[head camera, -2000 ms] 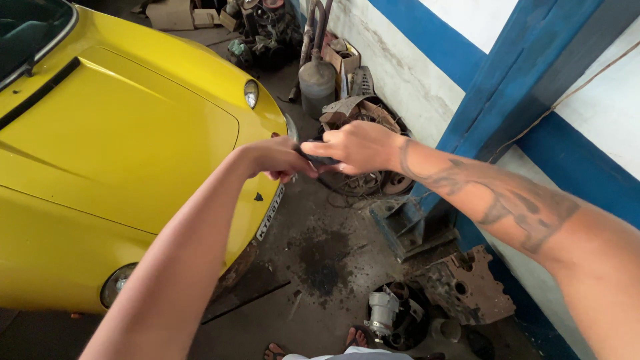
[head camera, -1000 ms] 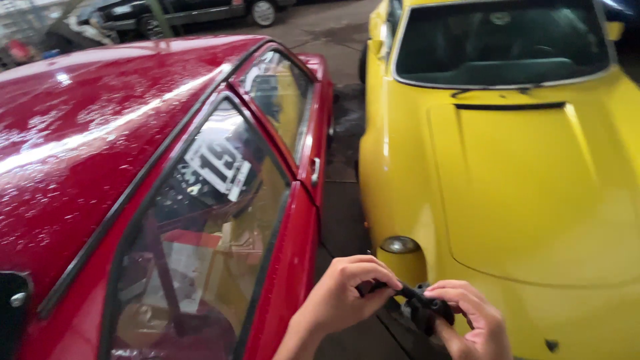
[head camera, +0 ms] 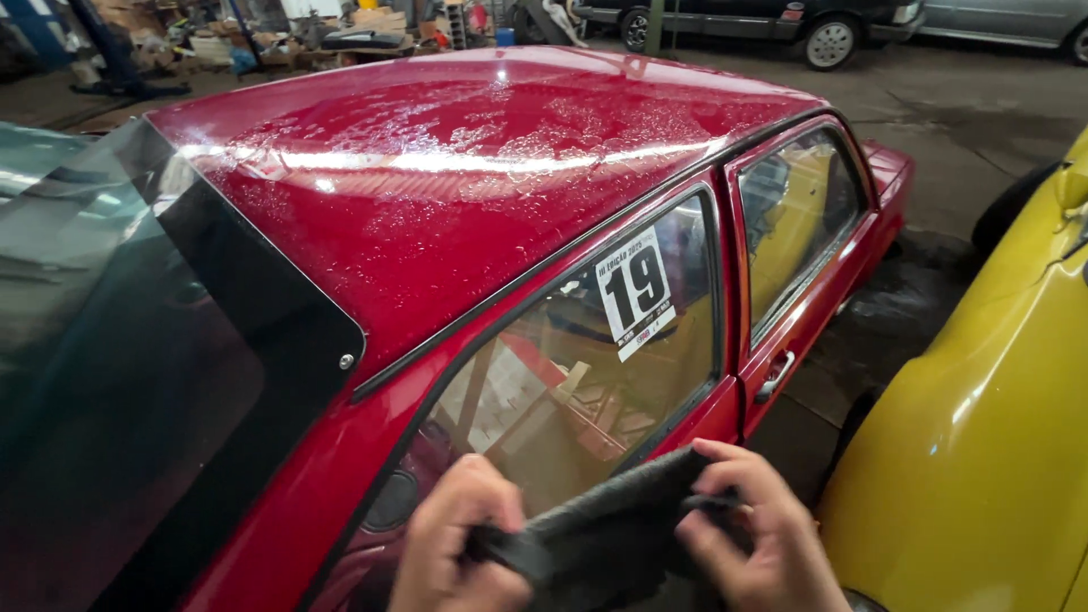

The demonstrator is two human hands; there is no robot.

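Note:
A dark, flexible piece, perhaps cloth or rubber [head camera: 616,527], is stretched between my two hands at the bottom of the head view. My left hand [head camera: 463,544] grips its left end with curled fingers. At the upper right edge, my right hand [head camera: 752,527] pinches it between fingers and thumb. Motion blur hides its exact kind. Just beyond the hands is the rear side window [head camera: 544,399] of a red car [head camera: 442,195], with a numbered sticker [head camera: 636,289] on the glass. Droplets or marks speckle the glossy roof.
A yellow car [head camera: 977,425] stands close on the right, a narrow gap between it and the red car's door handle [head camera: 775,376]. The dark-edged rear glass [head camera: 255,340] fills the left. Behind are a black car [head camera: 731,21], a green post [head camera: 654,25] and piled parts [head camera: 374,30].
The view has swung from the yellow car's hood to the red car. The dark thing, bunched between my hands a second ago, is now spread out between them.

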